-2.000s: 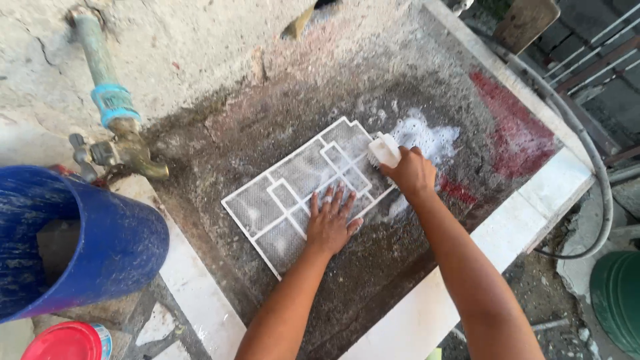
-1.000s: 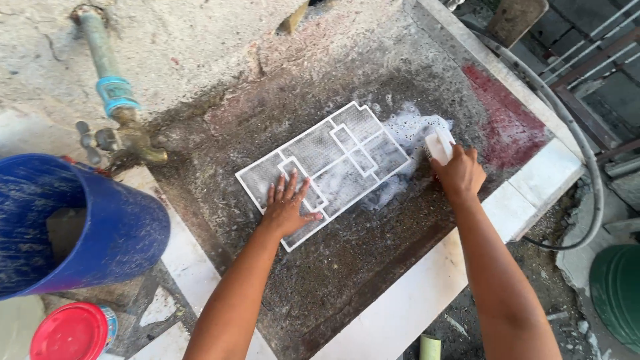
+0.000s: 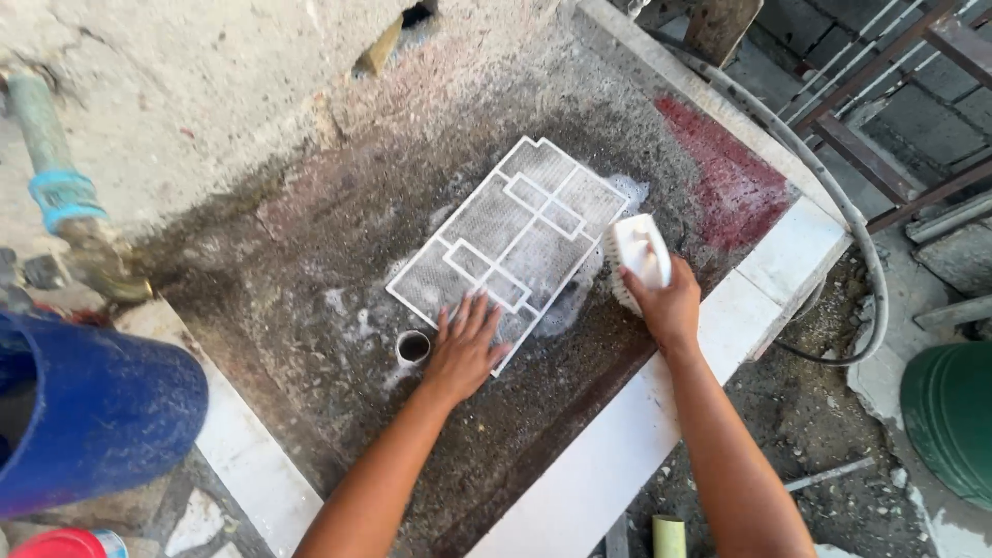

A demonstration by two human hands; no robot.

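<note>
A white-framed mesh air filter (image 3: pixel 535 232) lies flat and slantwise on the wet concrete floor of a basin, with suds on it and around it. My left hand (image 3: pixel 466 341) rests with spread fingers on its near left end, pressing the frame from above. In my right hand (image 3: pixel 668 298) is a white scrub brush (image 3: pixel 642 252), gripped by its body with the bristles facing left, just off the filter's right edge. A round drain pipe opening (image 3: pixel 413 347) shows in the floor beside my left hand.
A brass faucet (image 3: pixel 101 263) juts from the wall at left, above a blue bucket (image 3: pixel 124 418). White tiled ledges (image 3: pixel 604 465) border the basin. A grey hose (image 3: pixel 814 167) curves past the right corner; a green container (image 3: pixel 949 426) stands at far right. A red lid (image 3: pixel 58 545) lies lower left.
The filter has turned to a steeper slant, and the drain opening now shows. My right hand has brought the brush from the suds beyond the filter to beside its right edge.
</note>
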